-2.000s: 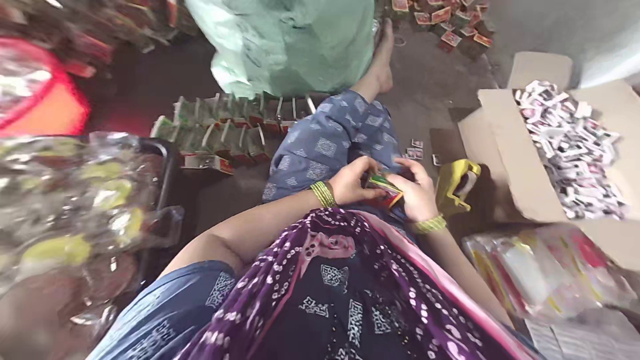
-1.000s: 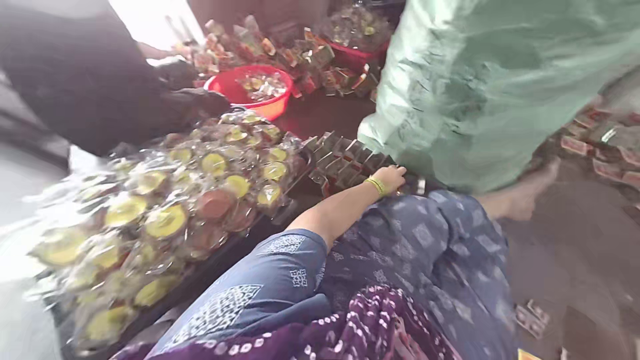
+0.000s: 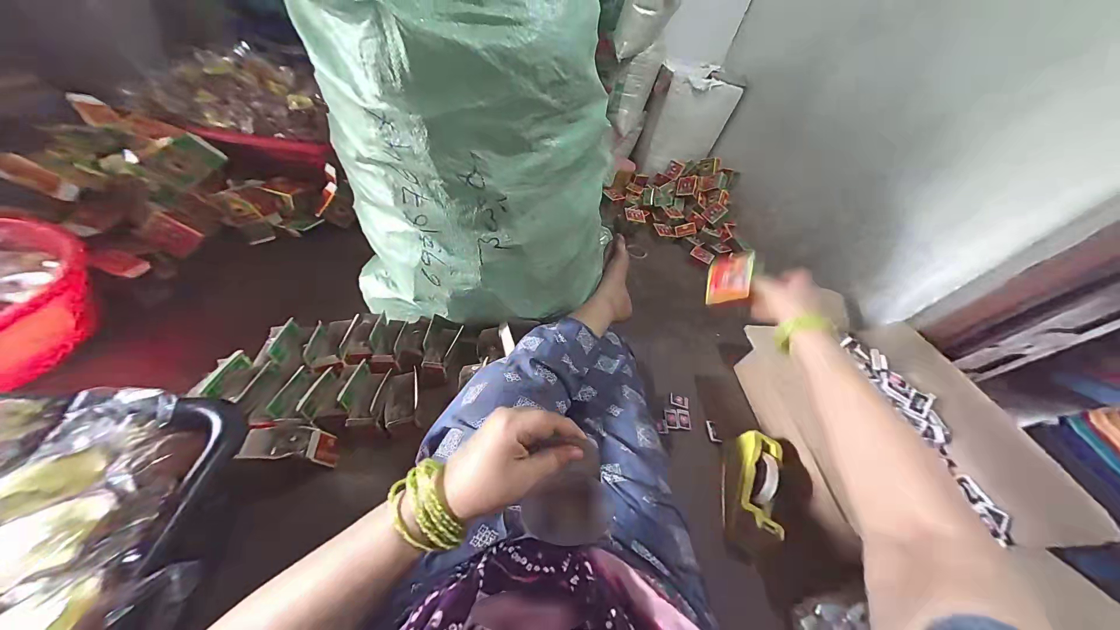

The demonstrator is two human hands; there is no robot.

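Observation:
My left hand [image 3: 516, 464] is over my lap, its thumb and fingers curled close together. Just below it is a blurred, brownish, see-through round patch; whether the hand holds it cannot be told. My right hand [image 3: 787, 297] reaches forward on the right and is blurred. A small orange-and-yellow printed carton [image 3: 731, 278] is at its fingertips, held or just released. Past it, a heap of similar small cartons [image 3: 687, 206] lies on the floor. Rows of upright open cartons [image 3: 350, 376] stand left of my legs. A yellow tape dispenser [image 3: 757, 486] lies right of my legs.
A large green plastic sack [image 3: 490, 157] stands in front. At left are a red basket [image 3: 66, 324] and a black tray [image 3: 210, 437] with clear-wrapped items. A cardboard box [image 3: 787, 420] with many small printed pieces [image 3: 906, 394] is on the right, near a grey wall [image 3: 919, 149].
The view has swung back right. My left hand has moved from the rows of cartons to over my lap. My right arm is now extended forward with a carton at its fingertips.

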